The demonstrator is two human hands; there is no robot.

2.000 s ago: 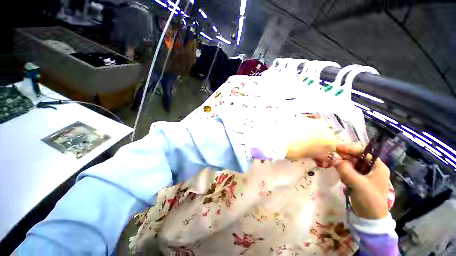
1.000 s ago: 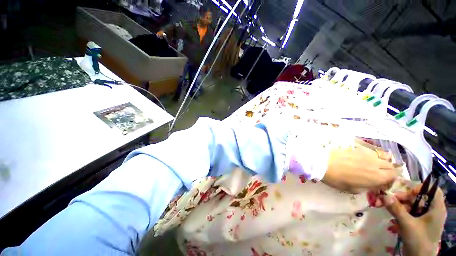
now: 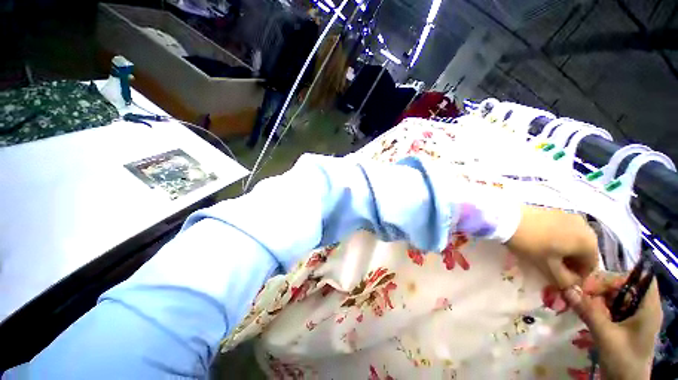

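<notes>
A cream floral blouse (image 3: 446, 319) hangs below the white hangers (image 3: 632, 171) at the right. My left hand (image 3: 557, 241) reaches across it from the left, its fingertips closed on the cloth near the top edge, just above a dark button (image 3: 528, 320). My right hand (image 3: 628, 326) is at the right, its thumb and finger pinching the cloth against my left fingertips. It also holds dark thread snips (image 3: 632, 293) in the palm, points up. The exact bit of cloth between the fingertips is partly hidden.
A grey garment rail (image 3: 595, 151) runs along the upper right. At the left, a white worktable (image 3: 67, 215) bears a printed picture sheet (image 3: 175, 174), dark green patterned cloth (image 3: 52, 111) and a green-and-white object (image 3: 123, 78). A large bin (image 3: 178, 63) and a person (image 3: 279, 74) are behind.
Against two seconds ago, the view has shifted and both hands appear further right. Since one second ago, my left hand has bent at the wrist, its fingers now pointing down at my right fingertips.
</notes>
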